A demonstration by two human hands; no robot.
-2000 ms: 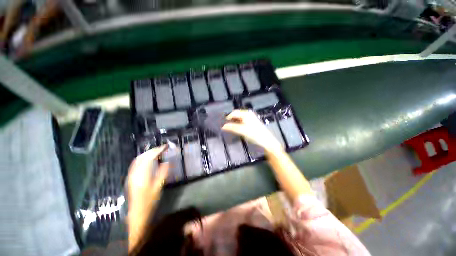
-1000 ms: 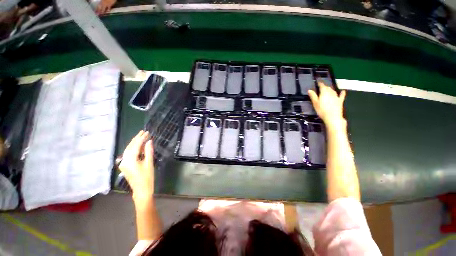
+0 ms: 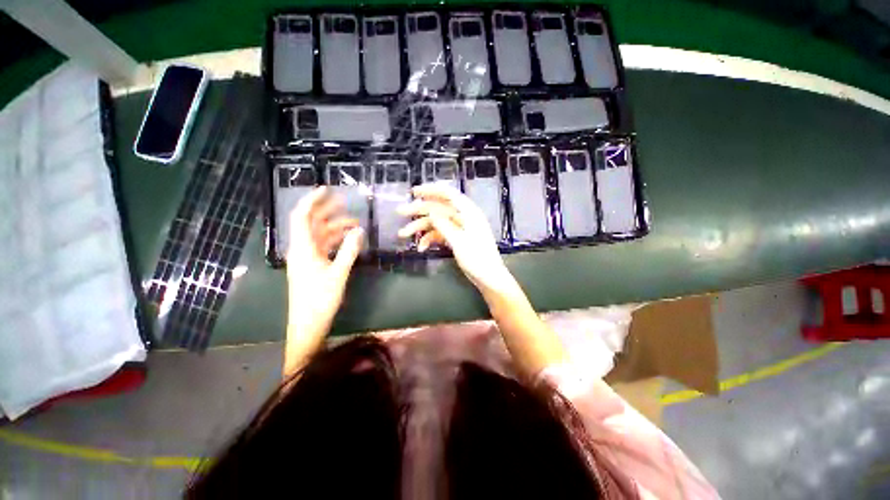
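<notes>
A clear adhesive sheet (image 3: 415, 117) with a faint grid hangs over the middle of a black blister tray (image 3: 639, 200). My left hand (image 3: 327, 229) has its fingers and thumb closed at the sheet's left edge. My right hand (image 3: 454, 223) is bent at the sheet's right side; whether its fingertips pinch the sheet or a small piece cannot be told. Grey translucent phone cases (image 3: 527, 200) with dark camera corners fill the tray's two upright rows and the sideways pockets between. The hands and sheet partly cover some front-row cases.
A stack of dark gridded sheets (image 3: 210, 225) lies left of the tray. A smartphone (image 3: 172, 112) lies at its upper left. White quilted sheeting (image 3: 59, 234) covers the far left. A brown cardboard box (image 3: 673, 342) and red stool (image 3: 847, 303) stand below the bench edge.
My right hand has moved from the tray's right end to its middle. My left hand has moved from the sheet stack to over the tray's front row. The clear sheet now spans the tray.
</notes>
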